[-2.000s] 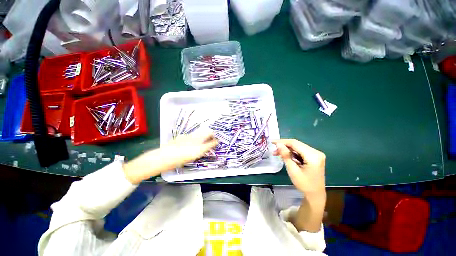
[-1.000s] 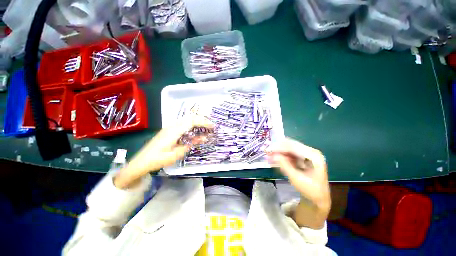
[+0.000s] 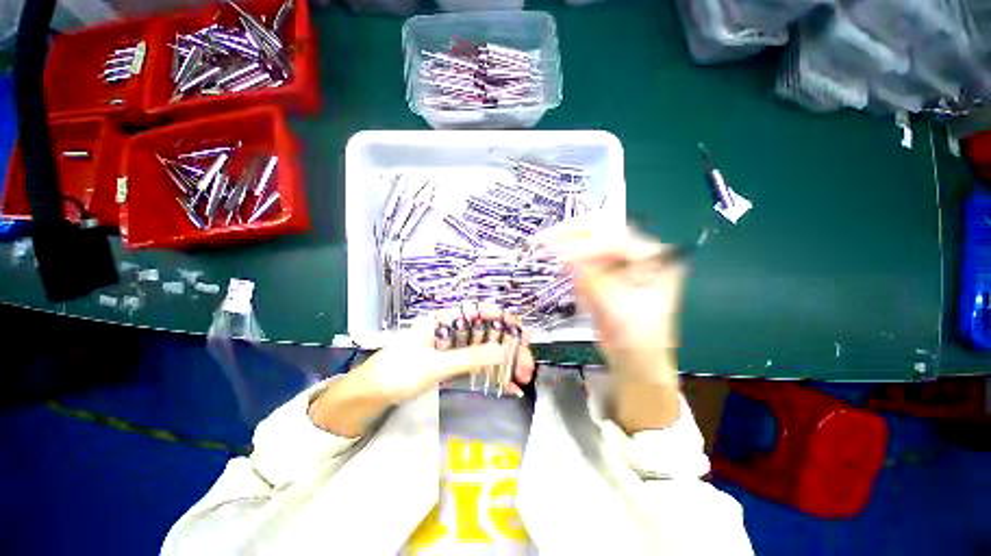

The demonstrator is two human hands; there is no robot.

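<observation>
A white parts tray (image 3: 354,234) in front of me holds a heap of thin silver metal tubes (image 3: 435,280). My left hand (image 3: 418,356) is at the tray's front edge and holds a row of several tubes, their dark round ends up and pale leads hanging below. My right hand (image 3: 625,277) is blurred over the tray's right side. A dark slim tool (image 3: 672,252) is in it, pointing right; whether its fingertips also hold a tube cannot be told.
Red bins (image 3: 212,179) with tubes are at the left beside a black flexible arm (image 3: 78,261). A clear box (image 3: 484,71) of tubes is behind the tray. A tagged part (image 3: 719,193) lies at the right. A clear bag (image 3: 237,326) hangs at the bench edge. A red stool (image 3: 831,451) is below right.
My left hand has moved from inside the tray to its front edge, with the tubes now in an even row. My right hand has moved inward and up over the tray. The view has shifted.
</observation>
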